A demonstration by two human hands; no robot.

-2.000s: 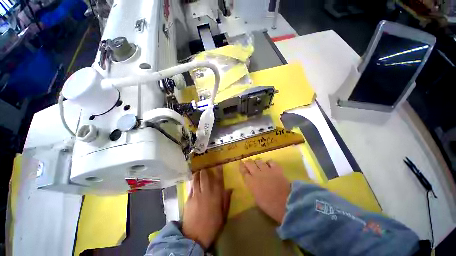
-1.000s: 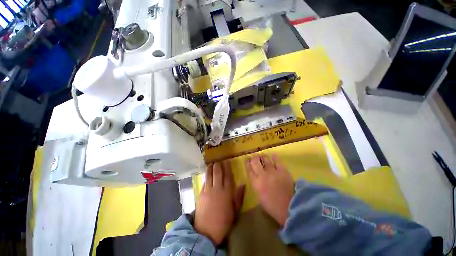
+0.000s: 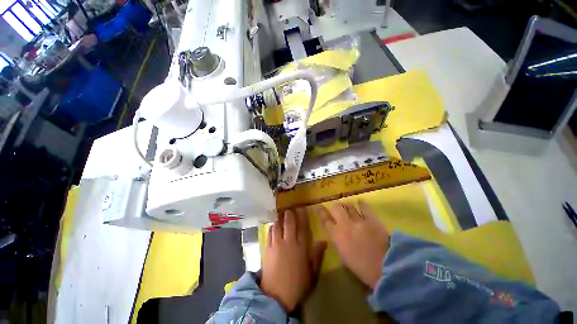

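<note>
A yellow panel lies flat in front of the marked clamp bar, an amber strip with black writing. Its near part shows a tan side. My left hand lies palm down on the panel, beside the sewing machine head, fingertips near the bar. My right hand lies palm down to its right, fingertips also near the bar's front edge. Neither hand grips anything. A perforated metal strip and a dark presser clamp stand behind the bar.
A plastic-covered yellow piece lies behind the clamp. A tablet on a stand is at the right, with black snips at the edge. Another yellow piece and a white sheet lie left. A white hose hangs before the head.
The camera view has shifted, so the machine and hands appear further right. Both hands stay flat on the yellow panel with little visible movement.
</note>
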